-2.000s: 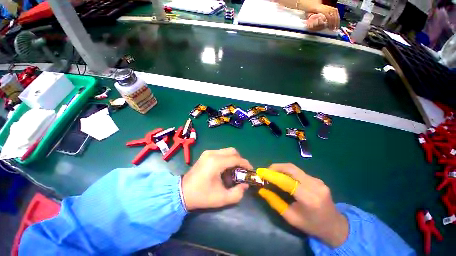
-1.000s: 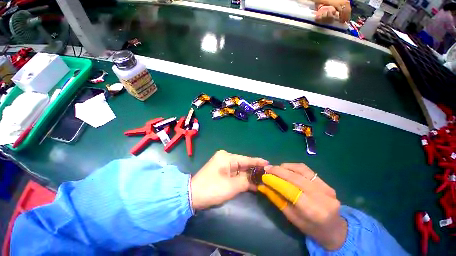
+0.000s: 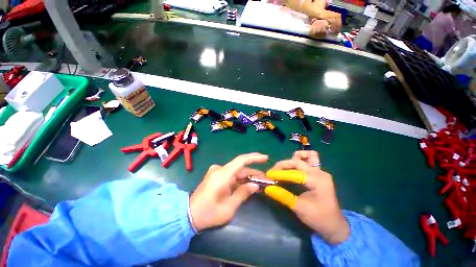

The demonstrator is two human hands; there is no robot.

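Note:
My left hand (image 3: 222, 197) and my right hand (image 3: 308, 195) meet at the front middle of the green bench. Between their thumbs and index fingers they hold a small dark and silvery module (image 3: 261, 182). The right thumb and index finger wear yellow finger cots. Fingers partly hide the module. Behind the hands lies a loose group of flex-cable modules (image 3: 267, 126) with dark tabs and orange-gold ribbons. Two red spring clamps (image 3: 181, 150) lie left of them, with small dark and silvery strips at their jaws.
A bottle (image 3: 132, 95) stands at the back left. A green tray (image 3: 49, 122) holds a white box and white wipes, beside a dark phone (image 3: 67, 142) and white paper (image 3: 91, 128). Red clamps (image 3: 454, 180) pile up at right. A dark green conveyor (image 3: 271, 68) runs behind; another person's hands (image 3: 324, 23) rest beyond.
The module, mostly covered one second ago, shows more between the fingertips. My left index finger has lifted off it. The whole view has shifted a little.

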